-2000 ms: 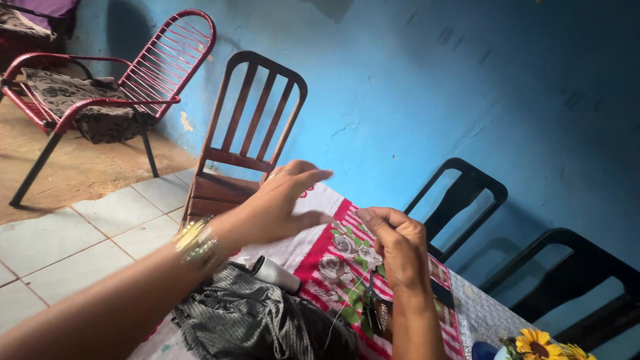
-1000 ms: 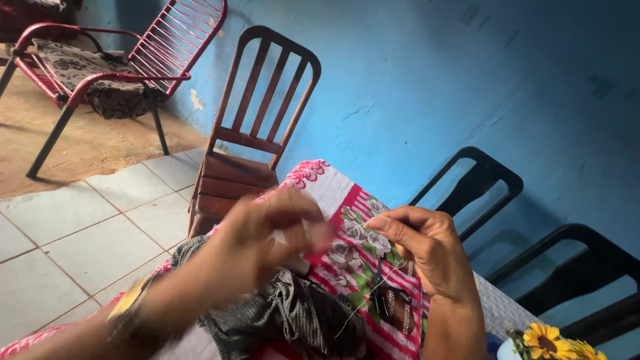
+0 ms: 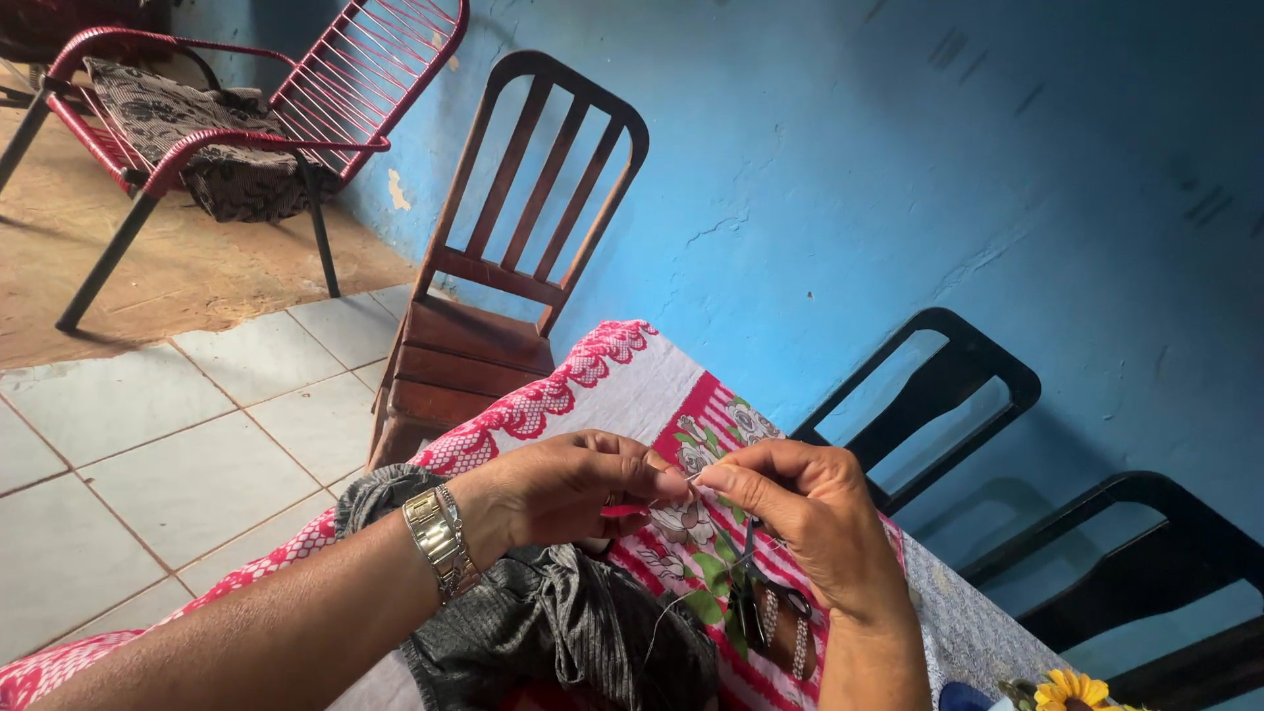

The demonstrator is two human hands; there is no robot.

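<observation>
My left hand (image 3: pixel 583 484), with a metal watch at the wrist, and my right hand (image 3: pixel 800 513) meet fingertip to fingertip above the table. A fine pale thread (image 3: pixel 660 632) runs near them; a tiny thin item, perhaps a needle or thread end, is pinched between the fingertips, too small to tell. Under my left hand lies a crumpled dark grey striped cloth (image 3: pixel 553 632). Black-handled scissors (image 3: pixel 750 583) lie beside my right wrist, partly hidden by it, on the floral pink and white tablecloth (image 3: pixel 632 385). A brown item with beaded strips (image 3: pixel 790 632) lies under them.
A wooden slatted chair (image 3: pixel 474 346) stands beyond the table. A red corded armchair (image 3: pixel 247 148) with a patterned cushion is at the upper left. Black chairs (image 3: pixel 938 395) line the blue wall side at right. Yellow artificial-looking flowers (image 3: pixel 1071 691) are at the lower right edge.
My hands were apart; my left hand has come to my right hand, and their fingertips now meet.
</observation>
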